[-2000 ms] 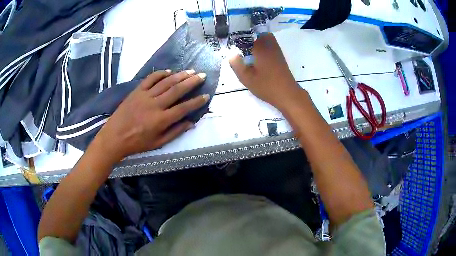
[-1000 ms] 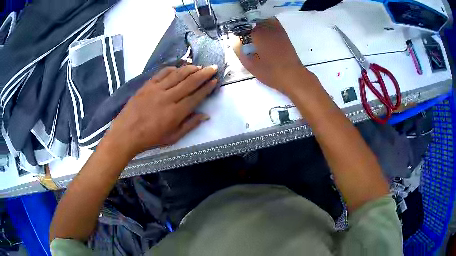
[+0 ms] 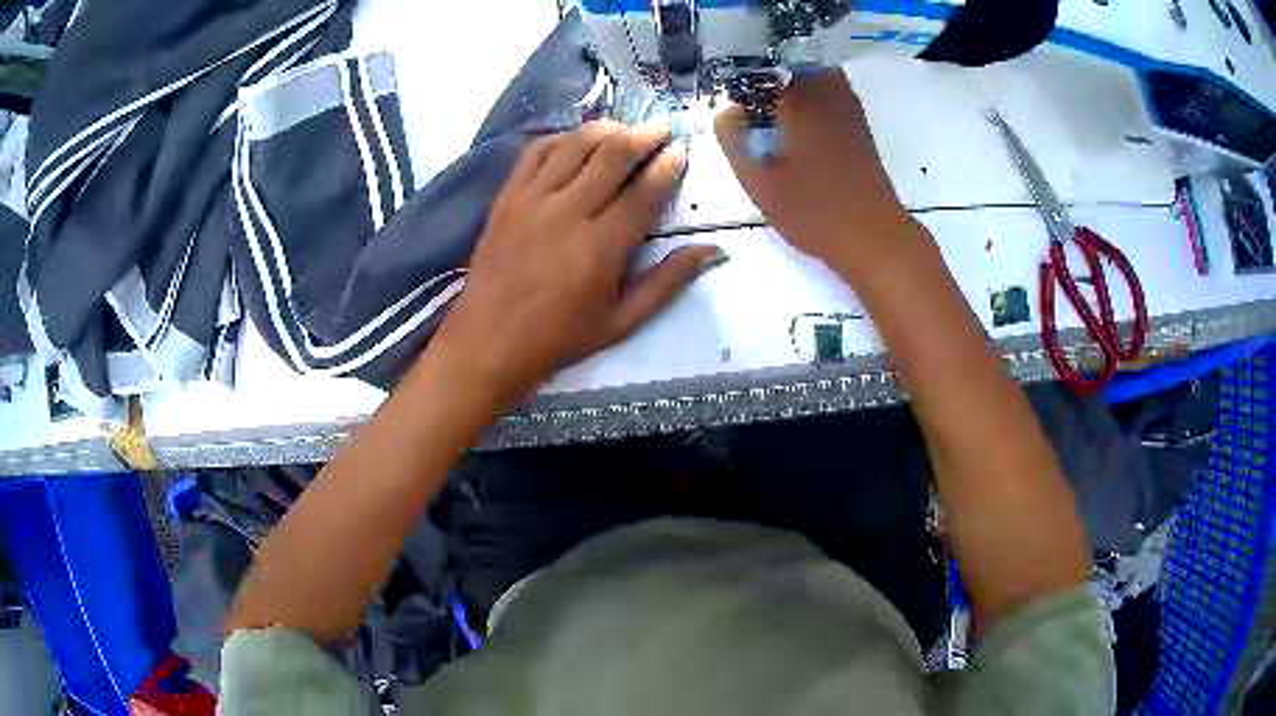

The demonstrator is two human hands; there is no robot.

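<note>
A dark grey panel (image 3: 420, 245) with paired white lines along its lower edge lies on the white table and runs up to the presser foot and needle (image 3: 682, 59). My left hand (image 3: 581, 231) lies flat on the panel, fingertips just below the presser foot, thumb spread to the right. My right hand (image 3: 812, 161) is just right of the needle, its fingers bent and partly hidden behind metal parts of the sewing machine (image 3: 896, 31). Whether its fingers hold cloth cannot be told.
A sewn pile (image 3: 154, 182) of striped grey pieces lies at left. Red-handled scissors (image 3: 1094, 301) lie right of my right forearm, with a small pink tool (image 3: 1192, 227) beyond. A blue basket (image 3: 1217, 518) stands below the table's grey edge (image 3: 672, 420) at right.
My left hand has moved up and right towards the needle, its thumb now spread. The panel under it has shifted towards the presser foot. My right hand stays beside the needle.
</note>
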